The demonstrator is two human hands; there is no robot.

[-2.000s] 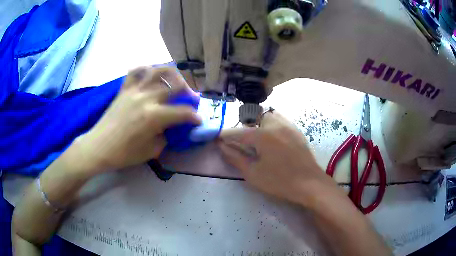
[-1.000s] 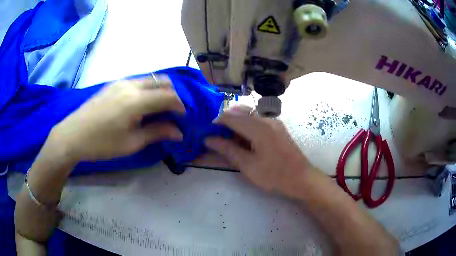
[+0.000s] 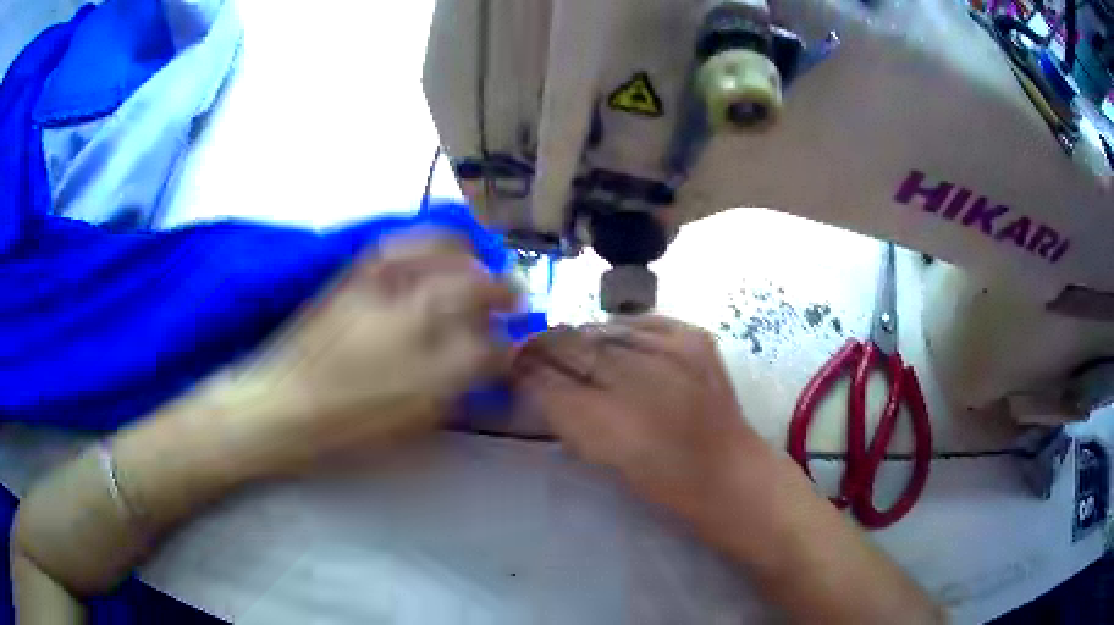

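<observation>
The royal-blue sleeve (image 3: 159, 305) lies across the left of the machine table, its small end at the needle area. My left hand (image 3: 403, 336) is blurred and closes on the blue cloth just left of the presser foot. My right hand (image 3: 635, 391) is just right of it, below the presser foot, with its fingertips at the edge of the blue cloth; its hold is partly hidden. The presser foot and needle (image 3: 528, 259) are small and blurred above the fingertips. The rest of the garment, with pale lining (image 3: 134, 147), lies at the upper left.
The cream-white HIKARI sewing machine head (image 3: 831, 147) spans the top and right. Red-handled scissors (image 3: 861, 415) lie right of my right hand, blades pointing away. Dark specks dot the table behind them. The white table's curved front edge (image 3: 367, 574) runs below my forearms.
My left hand has moved right, close against my right hand, and now covers cloth that showed between them. The camera view has shifted slightly.
</observation>
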